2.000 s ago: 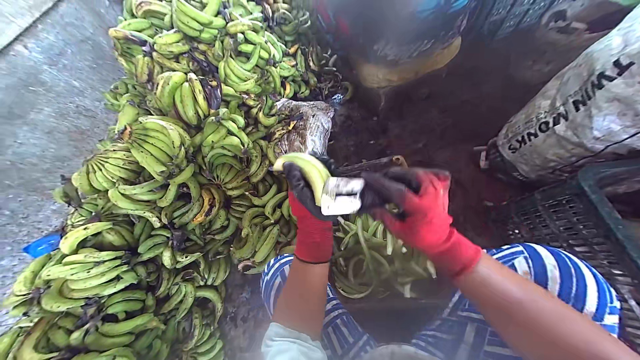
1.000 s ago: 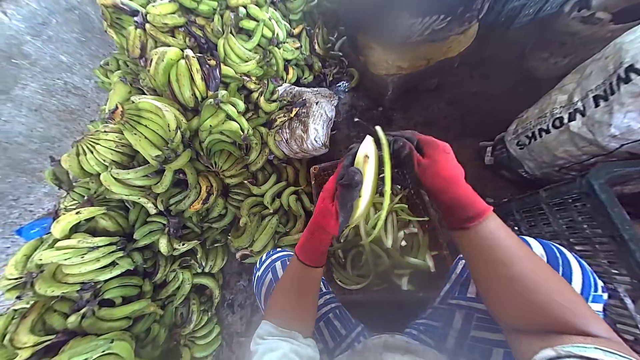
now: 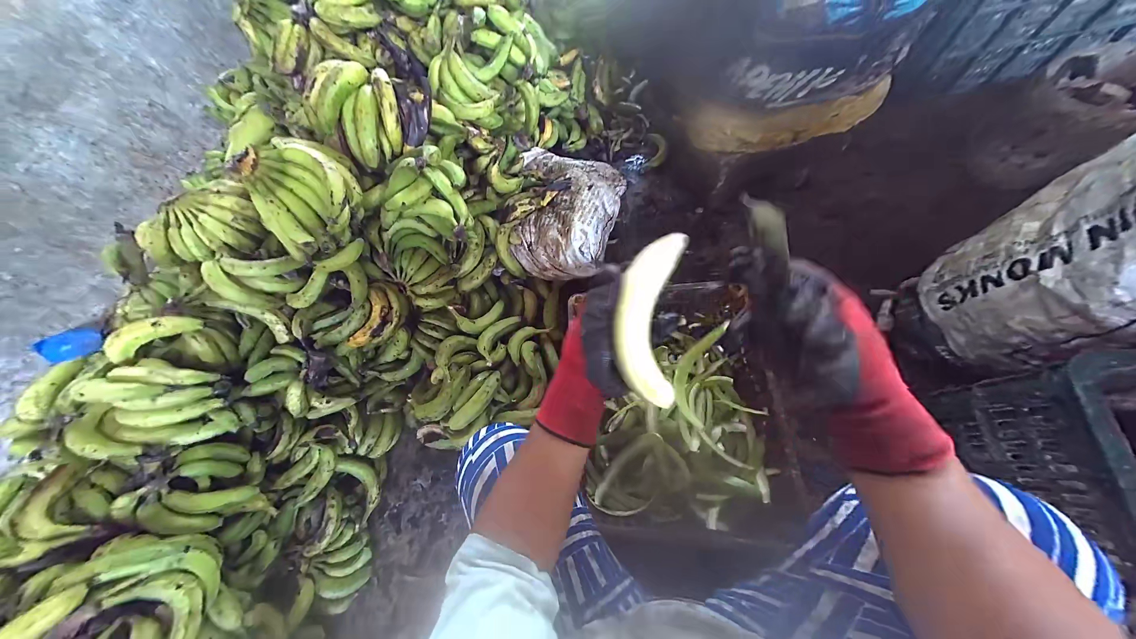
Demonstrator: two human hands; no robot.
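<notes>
A pale, peeled plantain [image 3: 648,319] stands curved and nearly upright in my left hand [image 3: 590,355], which wears a red glove with a dark palm and grips it from the left. To its right, apart from it, my right hand [image 3: 839,364] in a matching glove is closed around a blurred blade-like tool [image 3: 769,231] pointing up. Below and between the hands, green peel strips [image 3: 683,444] lie heaped in a dark container between my knees.
A large pile of green plantains [image 3: 302,195] covers the floor on the left, with a crumpled plastic bag [image 3: 572,213] at its edge. A blue scrap [image 3: 67,344] lies far left. A printed sack [image 3: 1038,266] and a dark crate [image 3: 1003,435] stand right; a dark container [image 3: 790,80] stands ahead.
One second ago a long peel strip hung beside the plantain between my hands; now the plantain shows bare. My right hand has moved away from it to the right.
</notes>
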